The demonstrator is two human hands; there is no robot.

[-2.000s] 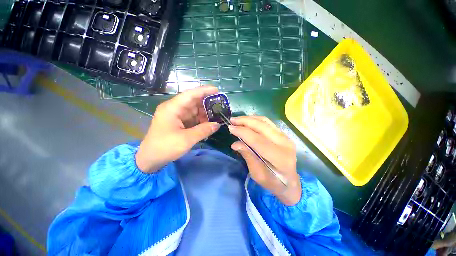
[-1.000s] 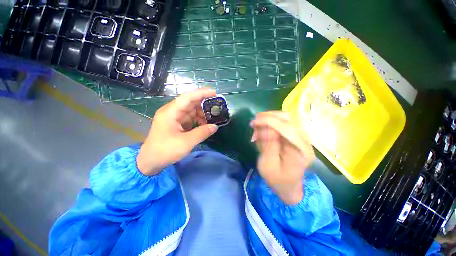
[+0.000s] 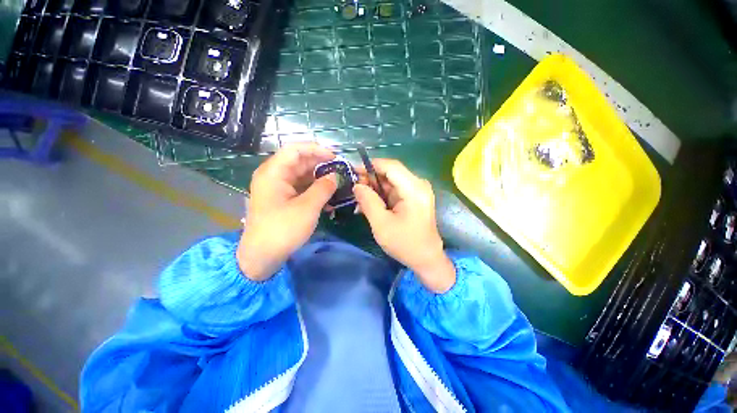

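A dark rounded-square watch housing [image 3: 346, 190] with a silver rim is held in front of my chest. My left hand [image 3: 283, 198] grips it from the left, with the thumb over its face. My right hand [image 3: 402, 211] has its fingertips at the right edge of the housing. The tweezers [image 3: 367, 160] are tucked in my right hand, with a dark end pointing up and away. The fingers partly cover the housing, and any small part at the fingertips cannot be made out.
A black blister tray [image 3: 153, 87] holds several housings at upper left. A clear blister tray [image 3: 380, 89] lies on the green bench, with small round components [image 3: 386, 10] at its top. A yellow tray [image 3: 583, 234] with dark loose parts is at right. More black trays [image 3: 646, 310] are at lower right.
My right hand has come back left to the housing from beside the yellow tray. The tweezers, which pointed into the housing earlier, now point away from it. My left thumb has moved onto the housing's face.
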